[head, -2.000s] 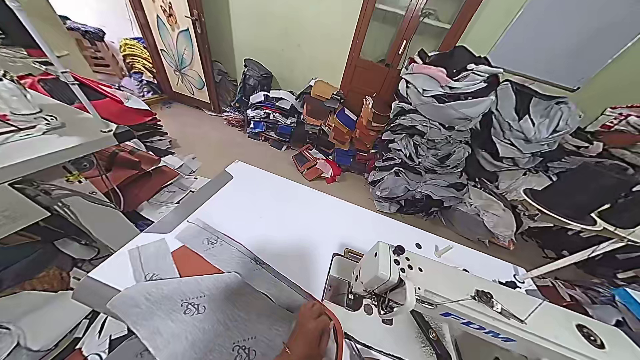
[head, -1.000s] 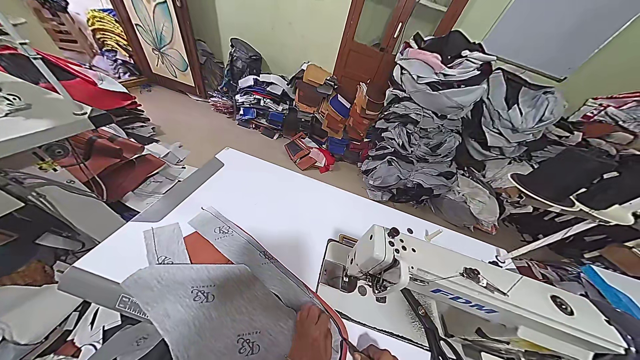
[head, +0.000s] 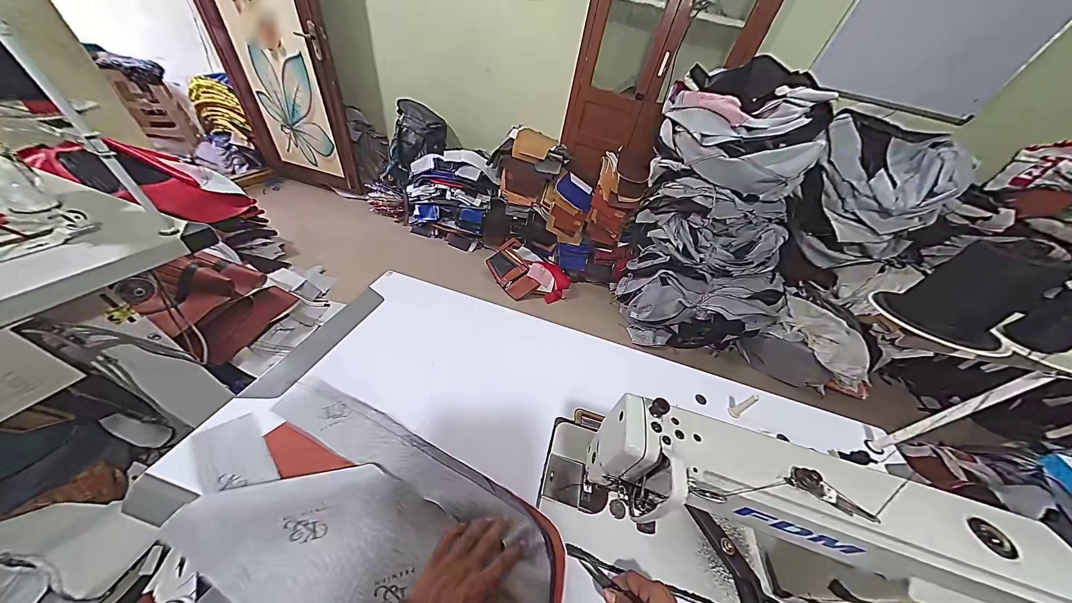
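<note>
Grey printed fabric pieces (head: 335, 519) lie on the white sewing table (head: 452, 352), with an orange-red piece (head: 306, 452) showing between them. A dark and orange-red strip runs along their right edge. My left hand (head: 469, 559) rests flat on the fabric, fingers spread. At the bottom edge, my right hand (head: 638, 588) is closed on a dark, slim metal tool (head: 595, 569), perhaps scissors or snips, just right of the fabric edge; most of this hand is out of view. The white FDM sewing machine (head: 754, 502) stands to the right, its needle area near both hands.
Beyond the table, tall heaps of grey and black fabric (head: 712, 251) and stacks of coloured pieces (head: 536, 201) stand on the floor. Another work table (head: 84, 243) is at the left. A white thread-stand arm (head: 963, 410) slants over the right side.
My right hand has come into view at the bottom, absent two seconds ago, and the dark tool now shows in it. My left hand stays on the fabric.
</note>
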